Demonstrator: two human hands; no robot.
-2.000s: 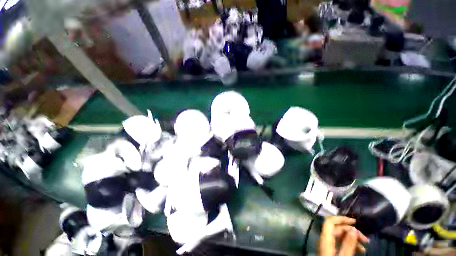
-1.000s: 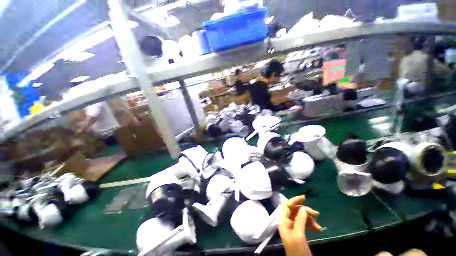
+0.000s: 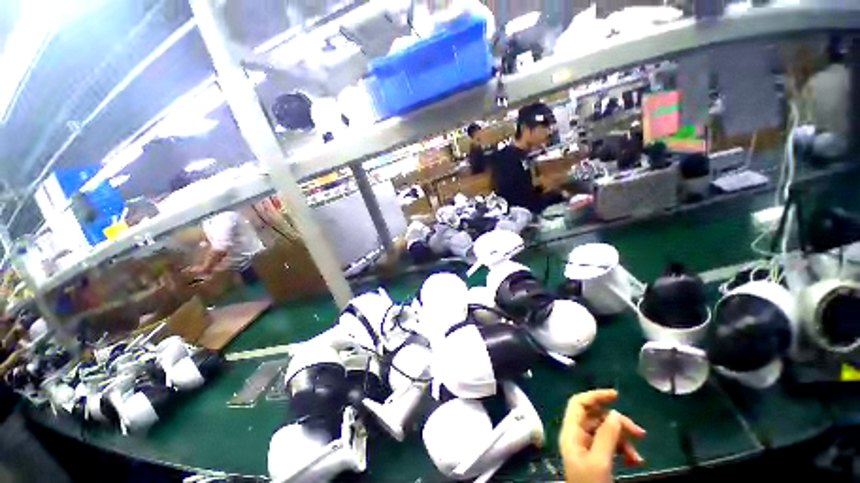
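Observation:
My left hand [image 3: 599, 439] is at the bottom edge, right of centre, held over the bench's near side. Its fingers are loosely curled and apart, and it holds nothing visible. Just left of it, a large heap of white dome cameras [image 3: 464, 360] with black ball fronts lies at mixed angles, bases and thin antennas sticking out. Right of the hand, one camera [image 3: 674, 311] stands black ball up beside another camera [image 3: 752, 330], apart from the hand. My right hand is not in view.
A green belt [image 3: 316, 325] runs under the cameras. Another camera pile [image 3: 141, 377] lies far left. A slanted post [image 3: 283, 179] and a raised shelf with a blue bin [image 3: 432, 68] stand beyond. A white ring-shaped part [image 3: 837, 316] is at the right edge. A person [image 3: 523, 165] sits across the line.
The view has tilted up and swung left since the earliest frame. My left hand was at the black-fronted camera on the right, then moved beside the heap; now it is slightly farther right of it.

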